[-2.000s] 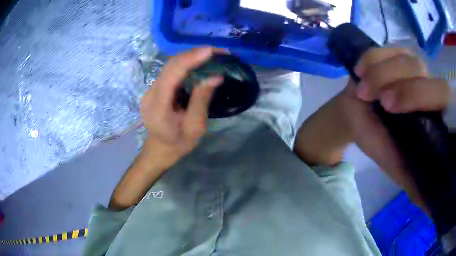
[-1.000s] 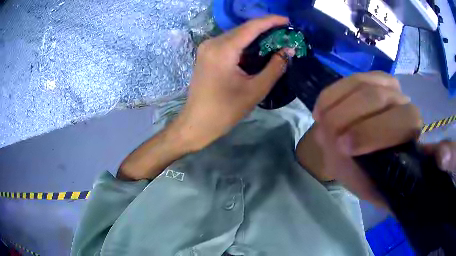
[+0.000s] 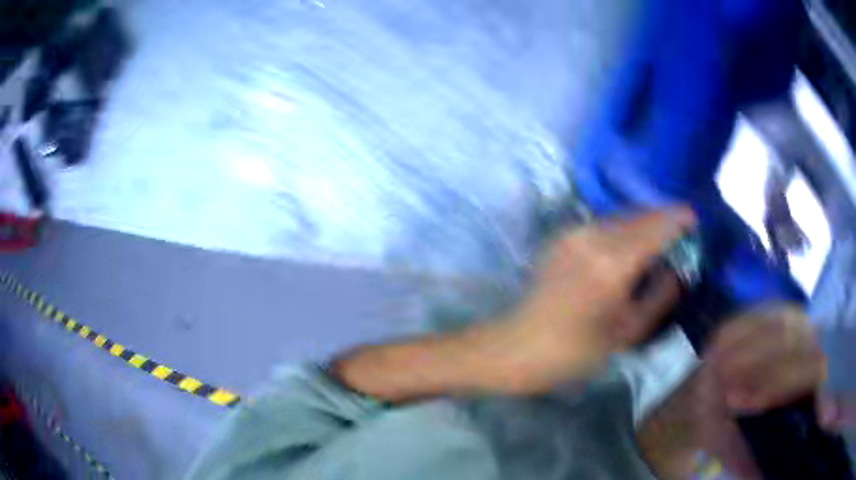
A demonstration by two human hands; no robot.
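The frame is strongly blurred. My left hand [image 3: 587, 305] is at the right of centre, closed round the dark round housing [image 3: 655, 281]. A bit of green circuit board [image 3: 685, 255] shows past its fingers. My right hand [image 3: 768, 356] is at the lower right, gripped round the thick black electric screwdriver [image 3: 784, 441]. The screwdriver's front end is close to the housing; whether they touch cannot be told.
The bench with silvery film [image 3: 347, 141] fills the upper middle. A blue tray [image 3: 695, 103] and a white screw feeder [image 3: 807, 225] are at the upper right. Dark blurred objects lie upper left, a red item at the left edge, yellow-black tape [image 3: 141, 361] on the floor.
The view has swung left, so both hands, the tray and the feeder now appear further right. The hands keep hold of the housing and screwdriver. The circuit board is less visible than a second ago.
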